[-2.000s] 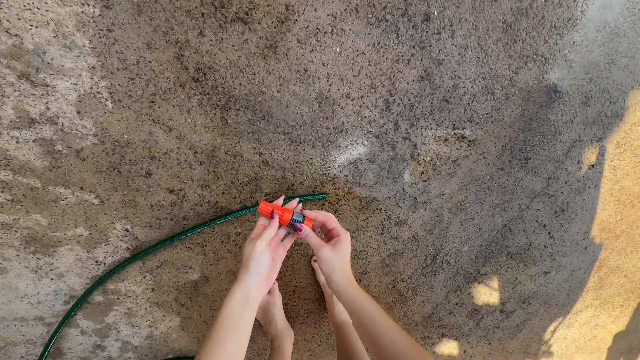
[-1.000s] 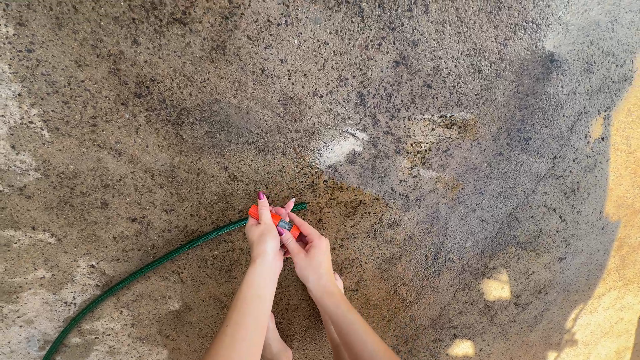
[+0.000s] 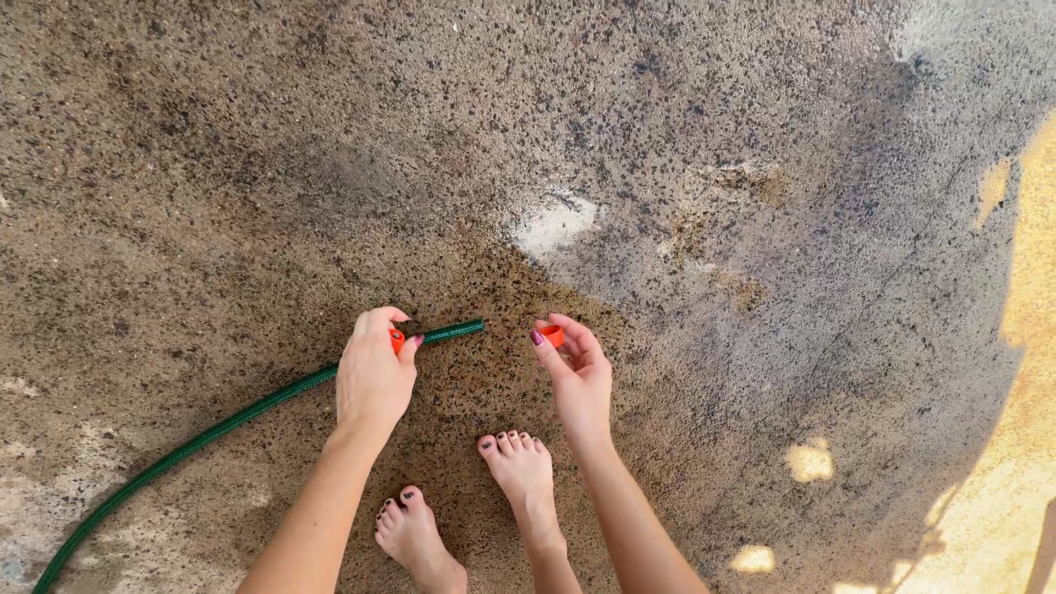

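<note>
My left hand [image 3: 378, 367] is closed around an orange plastic hose connector [image 3: 397, 341]; only its end shows between thumb and fingers, the rest being hidden by the hand. An orange plastic ring [image 3: 552, 336], likely the connector's nut, is pinched between thumb and fingers of my right hand [image 3: 577, 375]. The two orange parts are apart, one on each side of the cut end of a green braided garden hose [image 3: 247, 412]. That hose curves up from the lower left, passes behind my left hand and ends between the hands.
My bare feet stand on the rough, speckled concrete ground [image 3: 742, 429], below my hands. A pale patch [image 3: 553, 224] marks the ground beyond the hose end. Sunlit ground [image 3: 1031, 330] borders the shade at the right.
Both hands were together on the orange connector in the earlier frames. They are now apart, with the connector separated into two pieces, and the ring is in my right hand.
</note>
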